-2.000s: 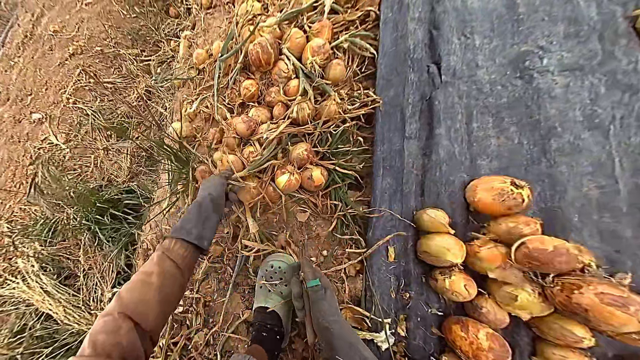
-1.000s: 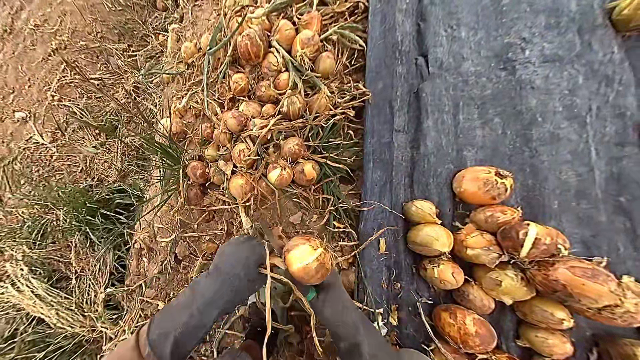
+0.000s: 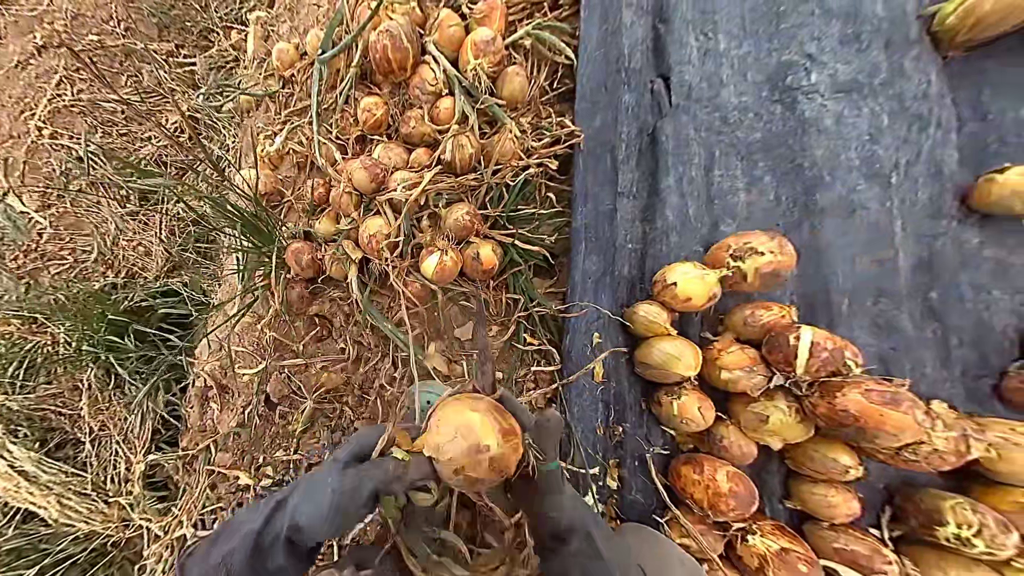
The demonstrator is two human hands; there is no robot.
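My left hand (image 3: 364,472), in a dark grey glove, grips the dry neck of a yellow onion (image 3: 474,442) low in the centre. My right hand (image 3: 552,480), gloved too with a green band at a finger, is at the onion's right side. A dark, narrow tool (image 3: 483,344), like a blade, points up from behind the onion beside my right fingers; its grip is hidden. Dry leaves (image 3: 460,528) hang below the onion. Unsheared onions (image 3: 394,50) with leaves lie on the soil ahead. Onions with short tops (image 3: 667,359) lie grouped on a dark fabric sheet (image 3: 800,120) at right.
Grass tufts (image 3: 96,352) and dry straw cover the soil at left. The sheet's left edge runs beside the onion pile. More onions (image 3: 996,190) lie at the sheet's far right. A green shoe (image 3: 428,396) shows partly behind the held onion.
Two seconds ago my left hand reached to the pile; now both hands are together at an onion. One more onion lies at the upper left of the group on the sheet than a second ago.
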